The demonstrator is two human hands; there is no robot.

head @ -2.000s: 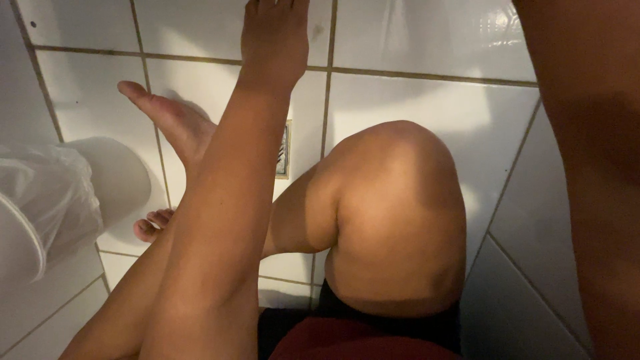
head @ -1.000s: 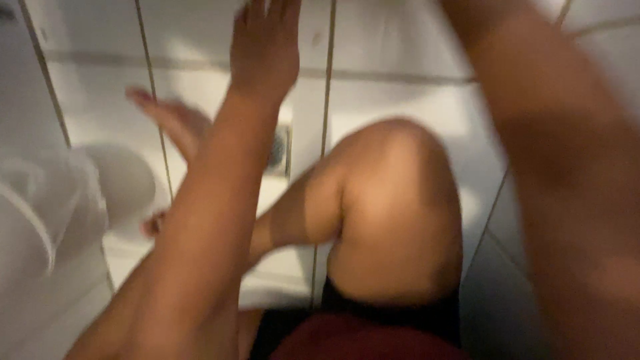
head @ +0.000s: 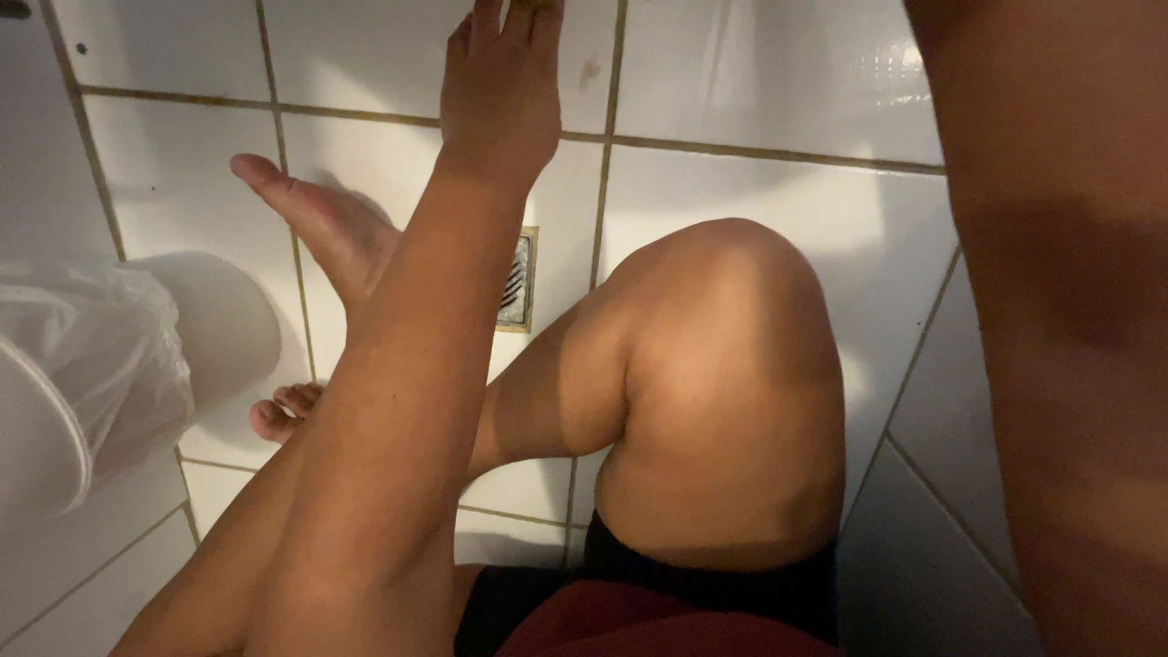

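My left hand reaches to the top edge of the view above the white floor tiles, its back toward me. Its fingertips are cut off by the frame, so what they touch cannot be told. The left forearm crosses over my folded legs. Of my right side only the arm shows, large at the right edge; the right hand is outside the view. My bent knee rises in the middle, and my bare feet rest at the left on the tiles.
A white bin with a clear plastic liner stands at the left edge. A square metal floor drain lies partly behind my left forearm. Tiled wall rises at the lower right.
My right arm reached further in toward the top middle one second ago and is back at the right edge now. The left hand has shifted only slightly.
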